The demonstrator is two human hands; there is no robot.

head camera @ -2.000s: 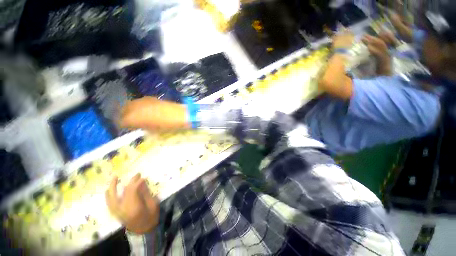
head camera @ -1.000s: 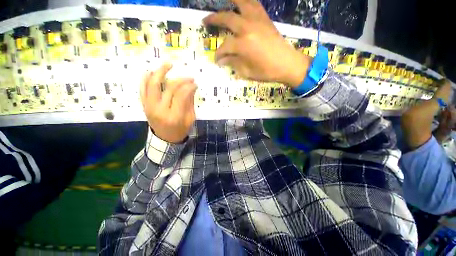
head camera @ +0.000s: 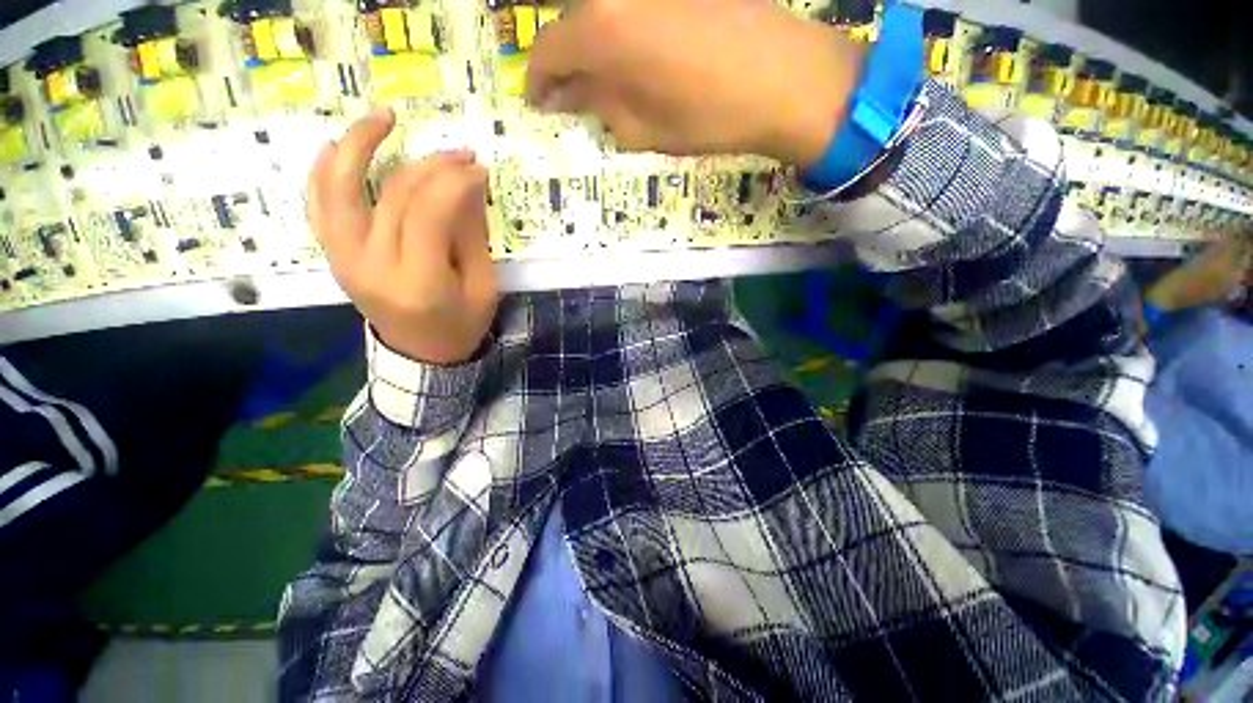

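Observation:
The cream-yellow circuit board panels [head camera: 275, 179] lie end to end across the top of the view, with yellow-and-black transformers [head camera: 275, 39] along their far edge. My left hand [head camera: 405, 240] is over the near edge of the boards, index finger raised and the other fingers curled; no part shows in it. My right hand [head camera: 687, 69], with a blue strap [head camera: 886, 89] on the wrist, is over the boards to the right. Its fingertips point down and left beside a transformer. Whether it pinches a small part cannot be seen.
A pale rail [head camera: 660, 265] with a dark bolt head [head camera: 243, 290] runs along the near side. A striped dark sleeve [head camera: 55, 440] is at left. Another person's hand [head camera: 1202, 275] and blue sleeve [head camera: 1206, 412] are at right. The floor is green.
My right hand was at the component bins two seconds ago and is now over the boards, its fingers closer together than one second ago. The view has tilted down, so the bins are out of sight.

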